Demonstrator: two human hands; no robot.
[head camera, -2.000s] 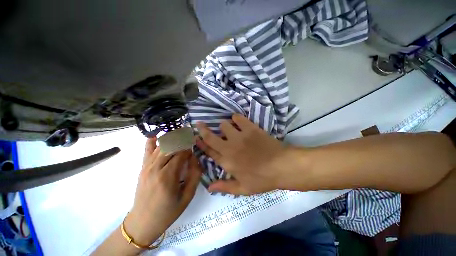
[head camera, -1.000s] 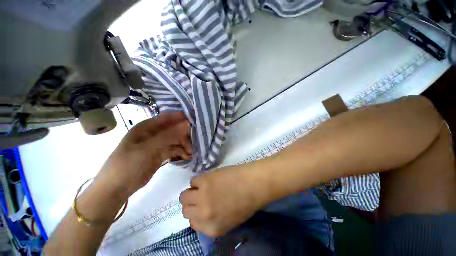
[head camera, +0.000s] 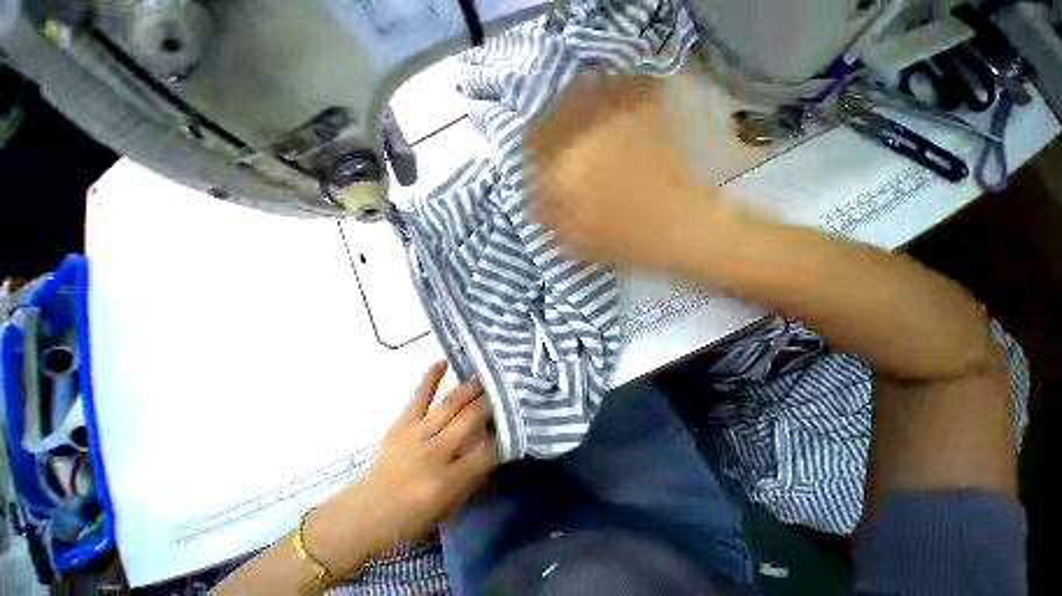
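Note:
The grey-and-white striped knit top (head camera: 542, 349) lies under the needle area of the sewing machine (head camera: 268, 105) and hangs over the table's front edge. Its striped neckband (head camera: 457, 326) runs from the presser foot (head camera: 396, 221) down to my left hand. My left hand (head camera: 437, 456) has its fingers at the band's lower end, fingertips partly hidden by the cloth. My right hand (head camera: 606, 175) is blurred and lies on the upper part of the top; its fingers are not clear.
A blue tray (head camera: 105, 466) with small items stands at the left. Thread snips (head camera: 908, 146) and round metal parts (head camera: 763, 126) lie at the right. A striped garment pile (head camera: 792, 437) is beside my legs. A printed scale (head camera: 280, 495) runs along the front edge.
The view has shifted back from the machine head. The top has been spread down over the front edge. My right hand has moved up from the edge onto the cloth; my left is lower on the band.

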